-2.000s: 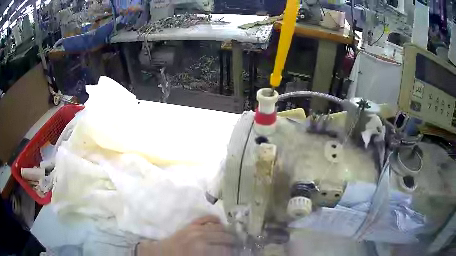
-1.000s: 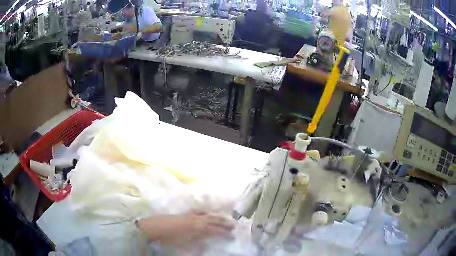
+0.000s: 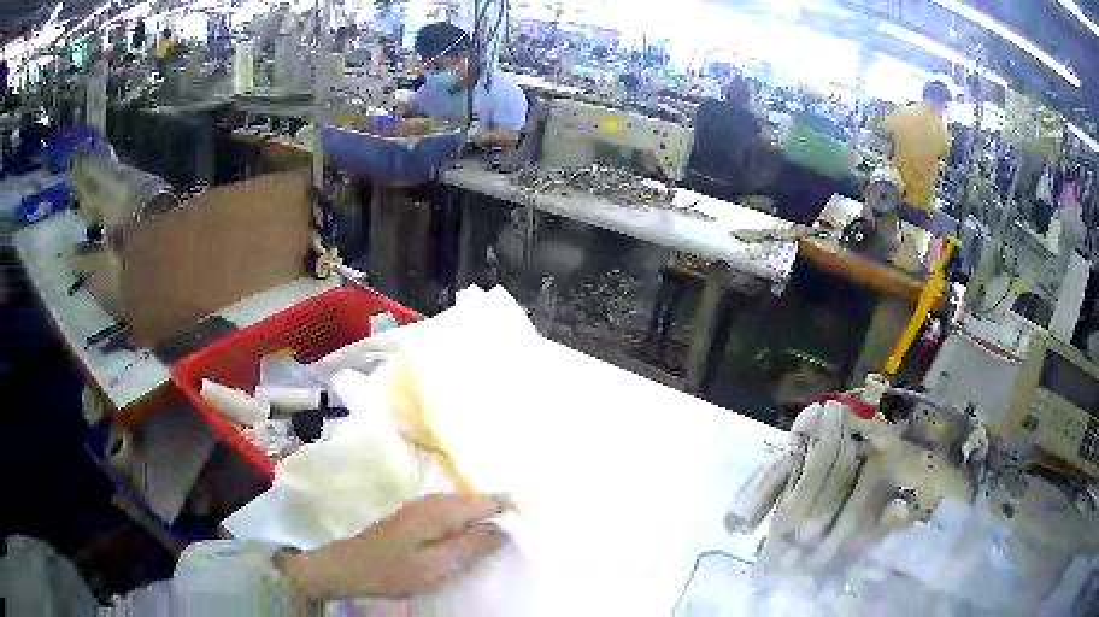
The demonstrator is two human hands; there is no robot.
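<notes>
A white and cream garment piece (image 3: 344,482) lies heaped on the left of the white table, its right side overexposed. My left hand (image 3: 404,548) lies on its near edge, fingers pointing right; the fingertips touch the cloth, and whether they pinch it is unclear. My right hand is not in view. The sewing machine head (image 3: 832,482) stands at the right, blurred; its needle area cannot be made out. Pale blue-white cloth (image 3: 952,542) is on the machine.
A red plastic basket (image 3: 207,416) with white rolls and small parts stands at the left table edge. A cardboard sheet (image 3: 217,259) stands behind it. A control panel (image 3: 1055,404) and yellow strap (image 3: 922,307) are at right. A person (image 3: 494,103) sits behind.
The view has swung left and up, so basket and cloth sit further right. My left hand has moved away from the machine head to the cloth's left part.
</notes>
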